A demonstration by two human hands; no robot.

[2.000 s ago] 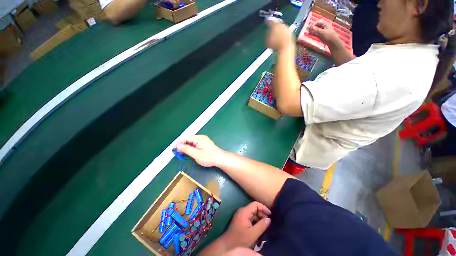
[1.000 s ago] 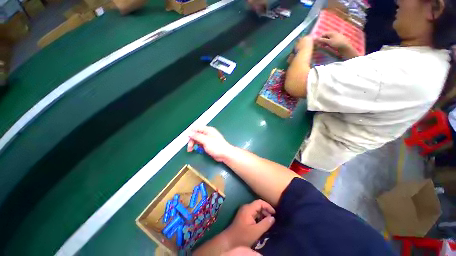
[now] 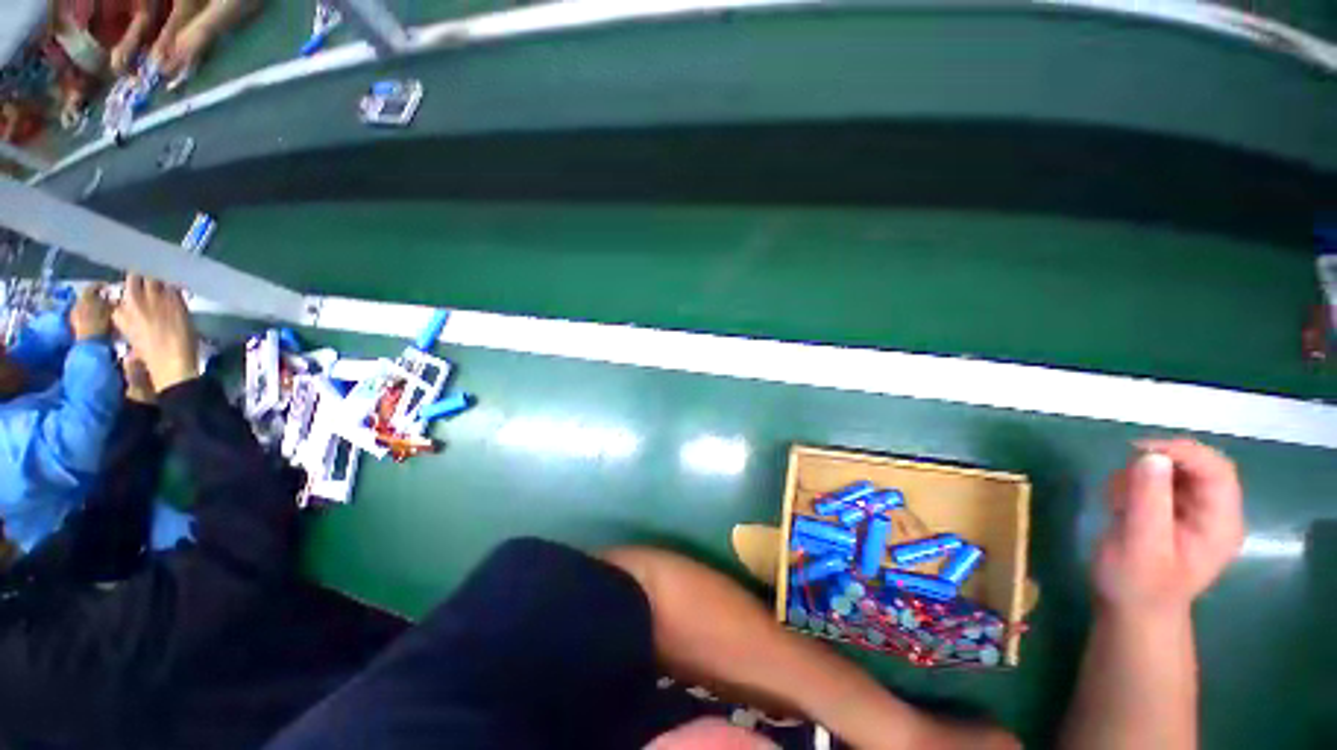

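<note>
An open cardboard box (image 3: 1019,513) stands on the green bench in front of me. Loose blue battery cells (image 3: 873,550) lie in it, with more cells and tangled red and dark wires along its near side. My right hand (image 3: 1173,520) is right of the box, above the bench. Its fingers are curled, with the thumb against them; no blue shows there, and whether something small is pinched is hidden. My left forearm crosses below the box and leaves at the bottom edge; the left hand is out of the picture.
A heap of white housings (image 3: 337,454) with blue cells lies at the left. Beside it are another person's hands (image 3: 154,330). A white rail (image 3: 733,352) divides bench from belt. A housing (image 3: 392,101) lies on the far belt; another part is cut off at the right edge. More hands show top left.
The view has swung left, bringing in the housing heap and workers there; the red tray and right neighbour are out. The blue item at my right hand no longer shows. My left hand has left the picture.
</note>
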